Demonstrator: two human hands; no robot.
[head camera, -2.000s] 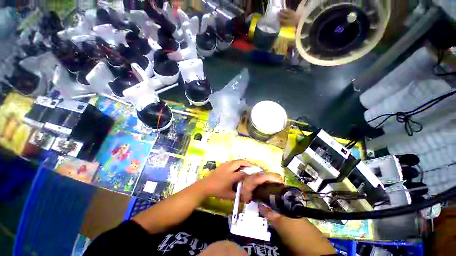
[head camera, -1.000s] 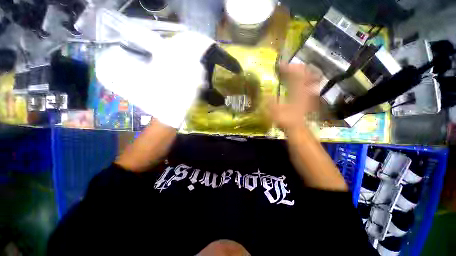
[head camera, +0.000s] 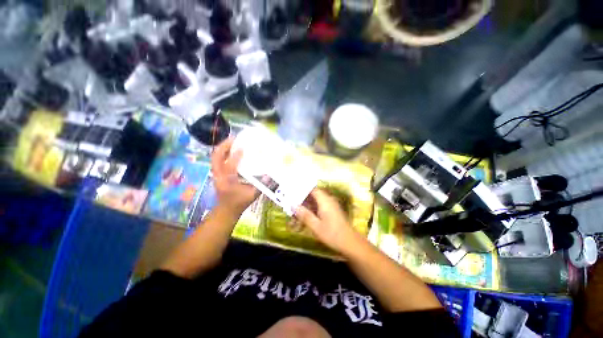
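A glossy white housing (head camera: 278, 165), partly overexposed, is held above the yellow mat (head camera: 284, 228). My left hand (head camera: 230, 173) grips its left end. My right hand (head camera: 325, 214) touches its lower right end with the fingertips. Whatever lies under the housing is hidden. The black electric screwdriver (head camera: 456, 223) lies to the right, across the black-and-white part holder (head camera: 430, 181), with no hand on it.
A round white-topped tub (head camera: 353, 125) and a crumpled clear bag (head camera: 303, 105) stand behind the mat. White units with black round ends (head camera: 261, 76) crowd the left rear. Blue crates (head camera: 86, 264) stand below the bench edge, the right one (head camera: 509, 320) holding white parts. A large cream ring (head camera: 433, 36) is at the back.
The screwdriver has left my right hand and now lies at the right. The white housing has moved from near my body to over the mat's left side, with both hands on it.
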